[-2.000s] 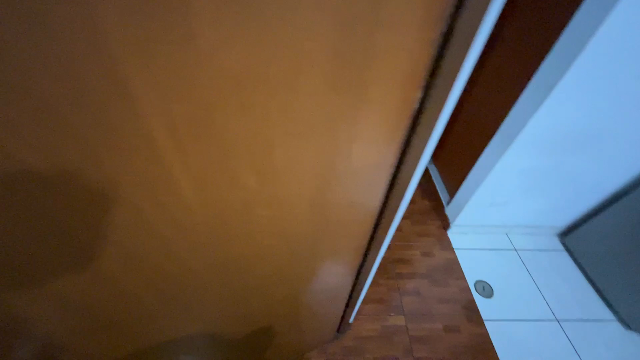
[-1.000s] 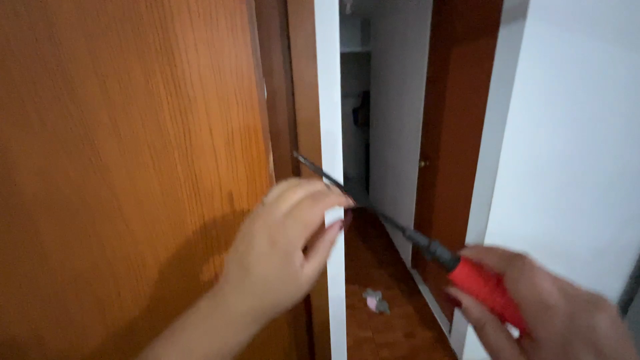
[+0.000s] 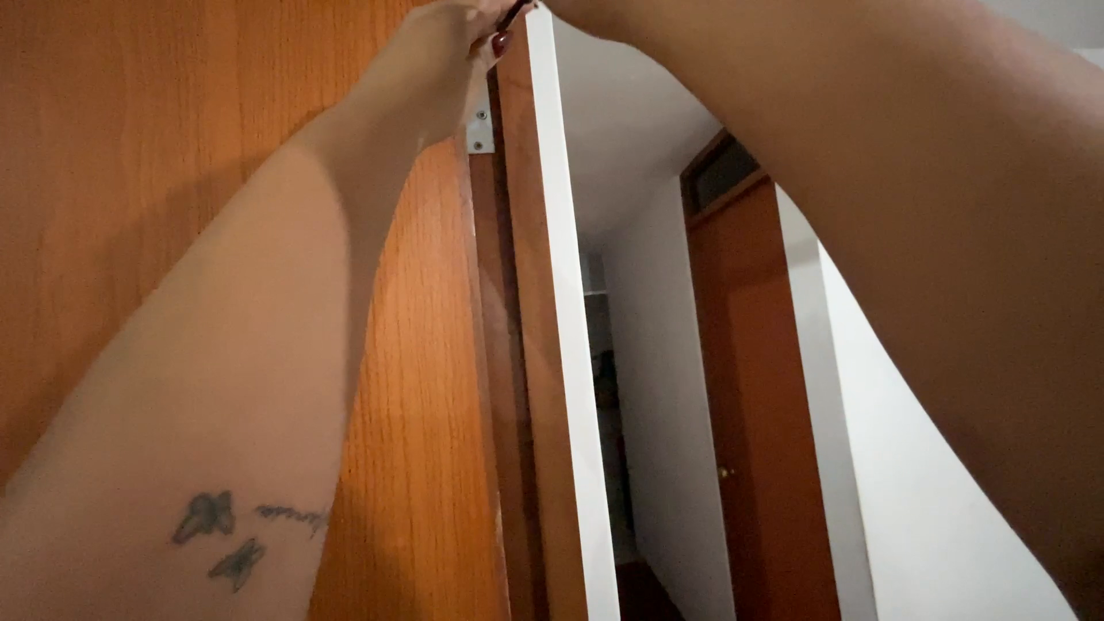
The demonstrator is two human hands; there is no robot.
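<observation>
My left hand (image 3: 453, 43) is raised at the top edge, beside the upper part of a wooden door (image 3: 414, 345). A thin dark piece (image 3: 517, 12) shows at its fingertips; whether the fingers grip it is unclear. Just below the hand, a metal hinge plate (image 3: 479, 129) with screws sits at the door's edge, by the brown wooden door frame (image 3: 539, 310). My right forearm reaches up from the right to the same place, but my right hand is beyond the top edge, so what it holds is hidden. The red-handled screwdriver is not identifiable now.
White trim (image 3: 573, 328) runs down beside the frame. Past it lies a passage with a grey wall (image 3: 660, 371) and a reddish-brown door (image 3: 759, 388) with a brass-coloured knob (image 3: 725, 473). A white wall (image 3: 906, 457) stands at the right, partly behind my right forearm.
Both hands have moved up along the door edge; one second ago the right held a red-handled screwdriver in view, its shaft by my left fingers. The view has tilted upward.
</observation>
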